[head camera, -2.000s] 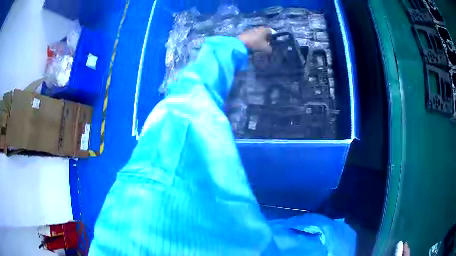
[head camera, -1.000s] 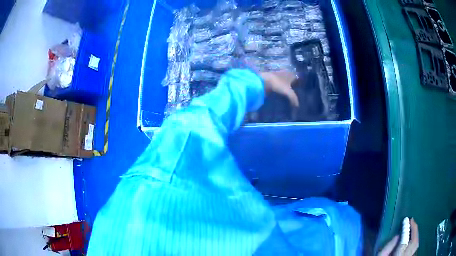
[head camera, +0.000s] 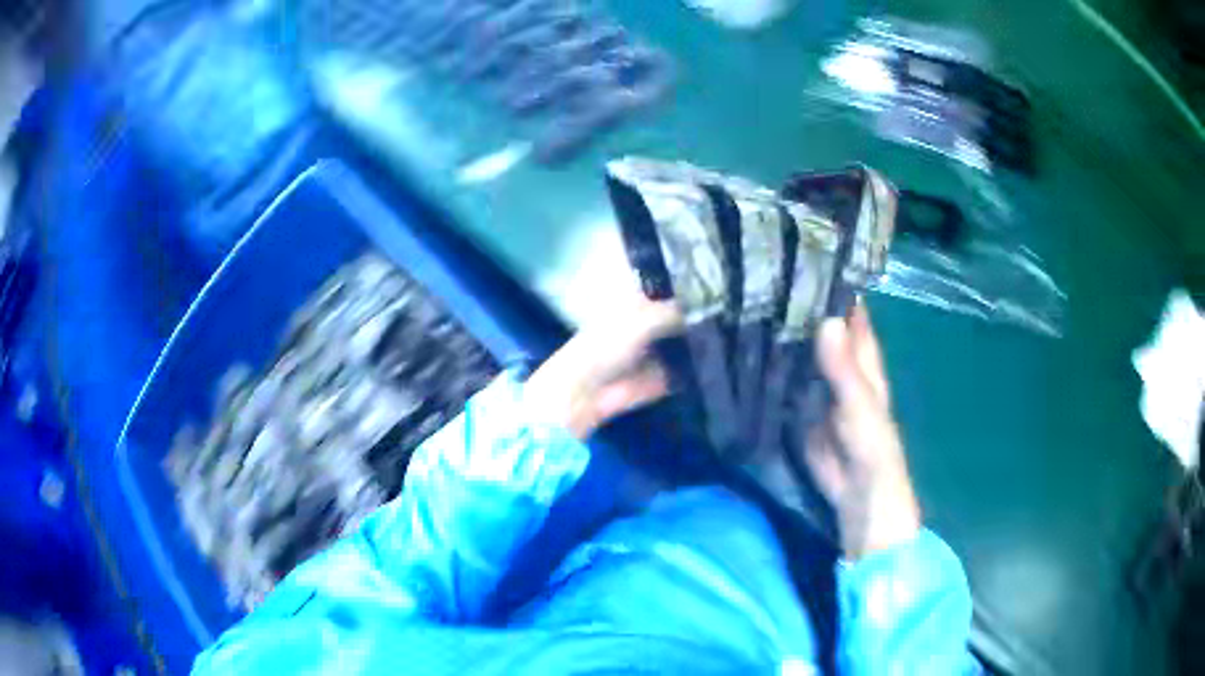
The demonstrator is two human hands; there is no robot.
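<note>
A stack of several camera housings [head camera: 753, 251], patterned grey-beige and dark, stands fanned out above the front edge of the green bench. My left hand [head camera: 615, 363] is at the stack's left side with its fingers against it. My right hand [head camera: 856, 409] is at the right side, fingers along the outermost piece. Both hands hold the stack between them. The lower part of the stack lies in shadow and is blurred.
The blue bin [head camera: 218, 310] with silvery bagged housings [head camera: 330, 396] stands at the left. On the green bench [head camera: 1031, 436] are clear plastic bags [head camera: 978, 284], dark parts in film [head camera: 925, 93], a blurred dark group at the back and a white crumpled item [head camera: 1173, 376] at right.
The view has swung right from the bin to the bench. My left hand has left the bin, and both hands are now around a stack of housings.
</note>
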